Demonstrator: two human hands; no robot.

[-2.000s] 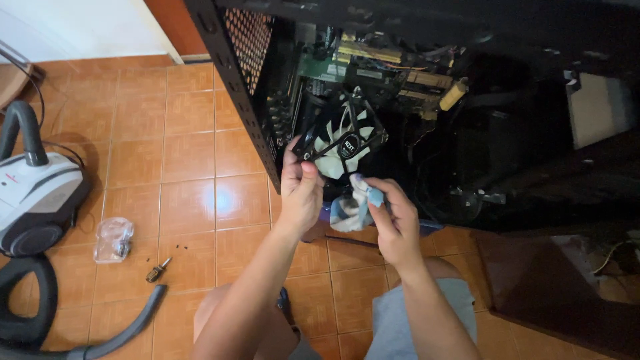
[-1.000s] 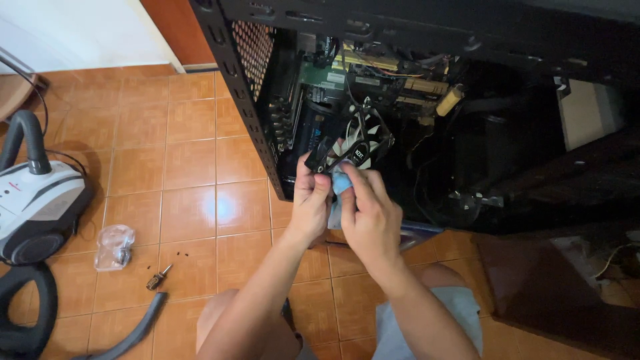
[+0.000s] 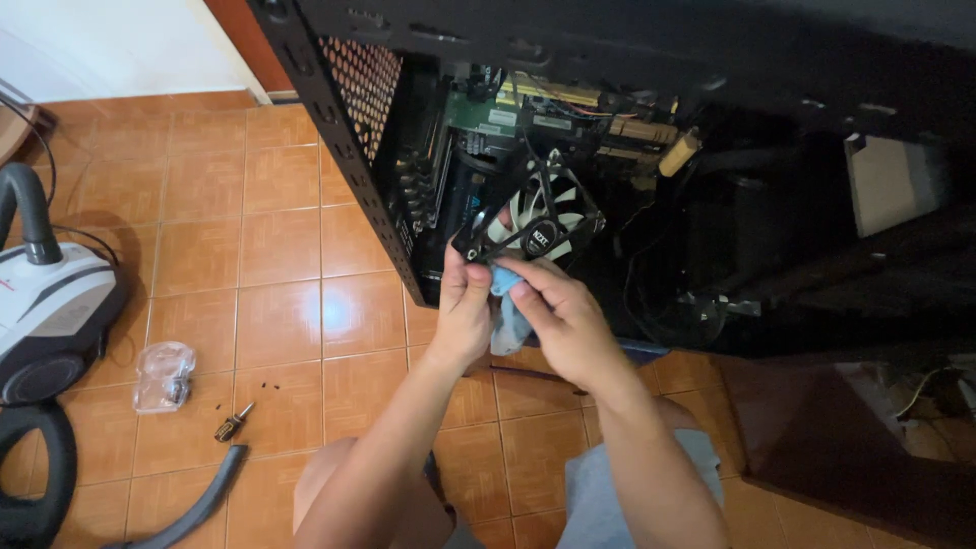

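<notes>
My left hand (image 3: 467,301) grips the near left corner of a black-framed NZXT computer fan (image 3: 543,210) with pale blades. A light blue cloth (image 3: 509,328) is pinched in my right hand (image 3: 568,316), whose fingers press it against the fan's near edge. The cloth's lower end hangs between my hands. Tilted, the fan stands at the opening of a black computer case (image 3: 358,175). Behind it are a green circuit board (image 3: 476,114), thin cables and a tan cylindrical part (image 3: 679,155). My fingers hide part of the fan's near edge.
On the tiled floor to the left lie a stubby screwdriver (image 3: 232,423), several small dark screws (image 3: 265,385) and a clear plastic container (image 3: 164,377). A white and black vacuum cleaner (image 3: 57,313) stands beyond them, with its grey hose (image 3: 194,507) nearby. Dark wooden furniture (image 3: 823,450) is at the lower right.
My right hand has moved left to the fan's near edge, bringing the cloth against it. The fan's tilt has varied in my left hand.
</notes>
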